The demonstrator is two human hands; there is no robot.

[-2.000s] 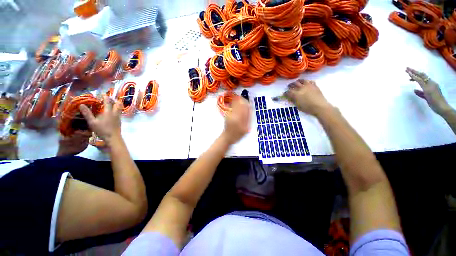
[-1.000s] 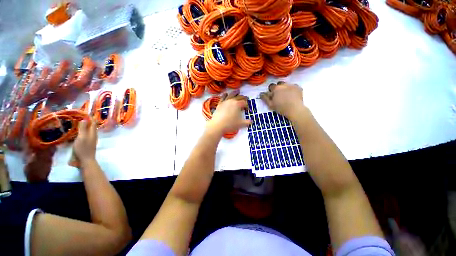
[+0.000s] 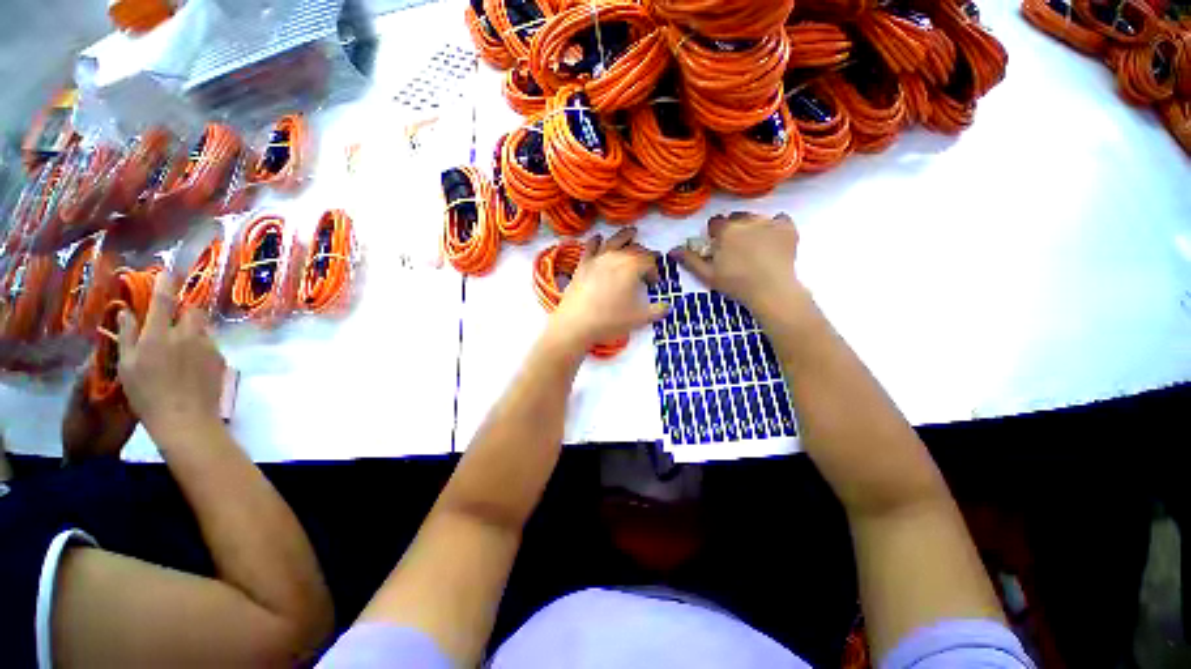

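Observation:
A coiled orange cable (image 3: 554,268) lies on the white table, mostly under my left hand (image 3: 609,290). My left hand rests over the coil, fingers bent at the top left of the label sheet. The label sheet (image 3: 726,370), white with rows of dark blue-black strips, lies flat in front of me. My right hand (image 3: 747,258) is at the sheet's top edge, its thumb and fingers close together near the top row. What its fingertips hold is too small to tell. The coil's black connector is hidden by my left hand.
A large pile of orange cable coils (image 3: 731,98) stands behind my hands. More coils lie at the far right (image 3: 1147,68). At left, bagged coils (image 3: 261,268) lie in rows, with a grey-silver block (image 3: 268,46) behind. A neighbour's hands (image 3: 173,363) handle a coil there.
My right hand has moved left towards my left hand, and my left hand has moved over the coil beside the sheet. The neighbour's hands have shifted left. The view has shifted too.

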